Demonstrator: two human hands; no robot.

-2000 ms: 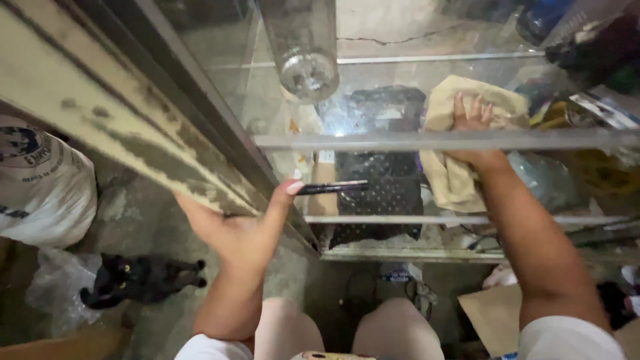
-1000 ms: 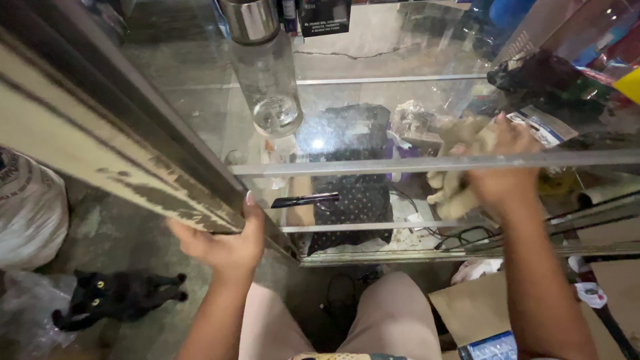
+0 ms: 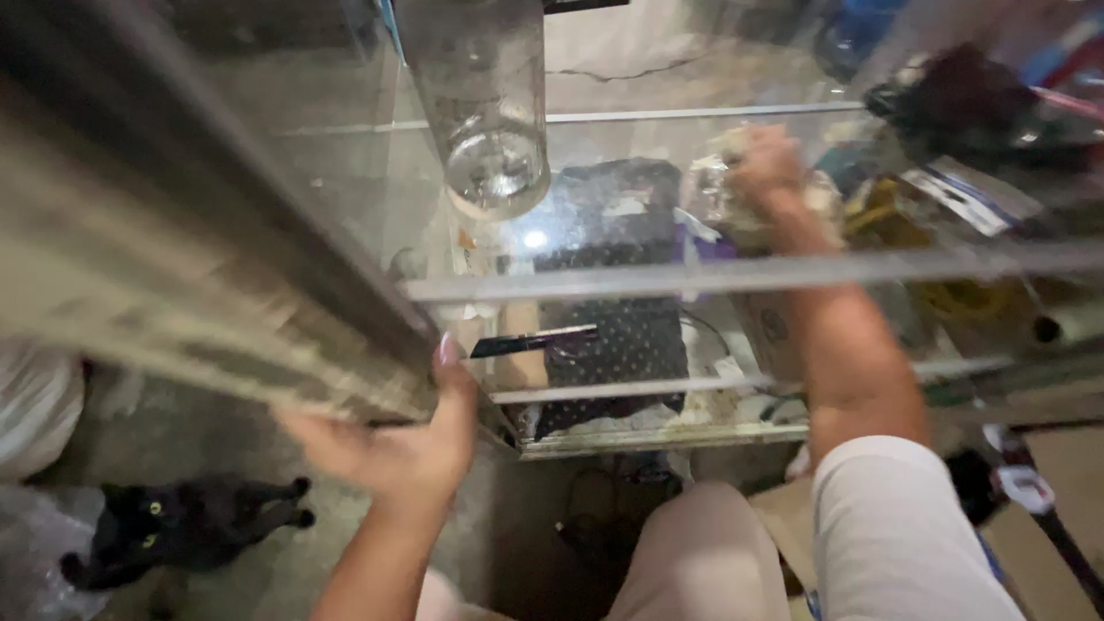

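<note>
My left hand (image 3: 388, 440) grips the worn edge of a cabinet door or side panel (image 3: 216, 285), thumb up on the dark frame and fingers beneath. Right beside its thumb lies a slim black object (image 3: 535, 339) on the glass shelf. Deep inside the glass cabinet, my right hand (image 3: 768, 164) is closed on a crumpled beige cloth (image 3: 824, 203), blurred and partly hidden by the hand and forearm. Left of the cloth is a dotted black bag or fabric (image 3: 617, 345), seen through the glass.
A clear glass bottle (image 3: 496, 164) stands on the glass above. Metal shelf rails (image 3: 604, 280) cross over my right forearm. Yellow coiled material (image 3: 957, 293) and packets lie on the right. A black cat (image 3: 198, 526) lies on the floor at left, near a white sack (image 3: 39, 414).
My right hand has moved farther into the cabinet with the beige cloth, which was spread under it two seconds ago and is now bunched. My left hand stays on the panel edge.
</note>
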